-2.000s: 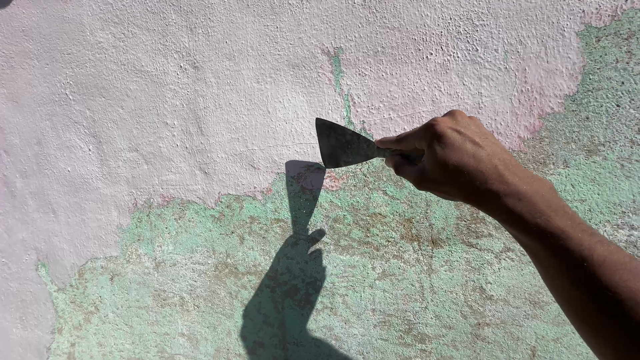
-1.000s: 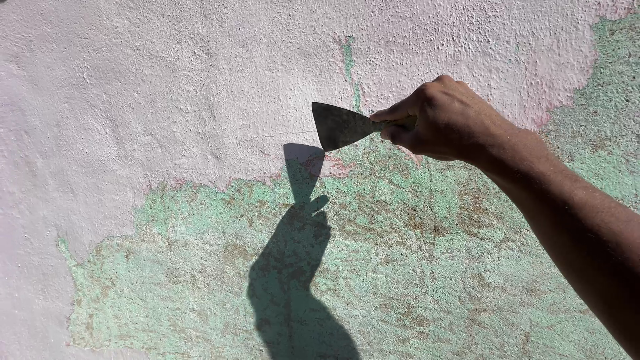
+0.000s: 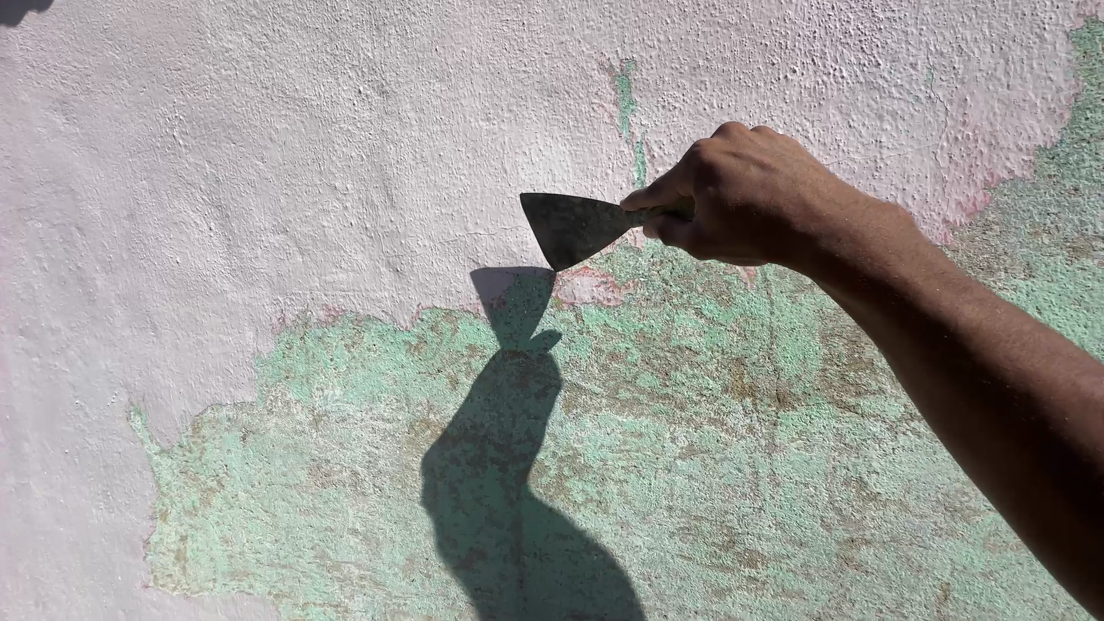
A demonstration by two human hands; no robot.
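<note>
My right hand (image 3: pixel 759 198) reaches in from the right edge and grips a putty knife (image 3: pixel 576 226) by its handle, which the fingers largely hide. The dark triangular blade points left, and its lower corner meets the wall close to the boundary between pale pinkish-white paint (image 3: pixel 302 172) and a green, brown-stained layer (image 3: pixel 673 431). A small pink patch (image 3: pixel 591 286) lies just right of that corner. My left hand is out of the frame.
The rough painted wall fills the view. A narrow green strip (image 3: pixel 626 103) runs above the blade. The shadow (image 3: pixel 492 448) of the knife, hand and arm falls on the wall below, and a small dark shadow (image 3: pixel 21 9) sits at the upper left corner.
Against the wall marks, the blade has shifted slightly, and its lower corner now rests near the left end of the pink patch. The putty knife stays in my right hand throughout.
</note>
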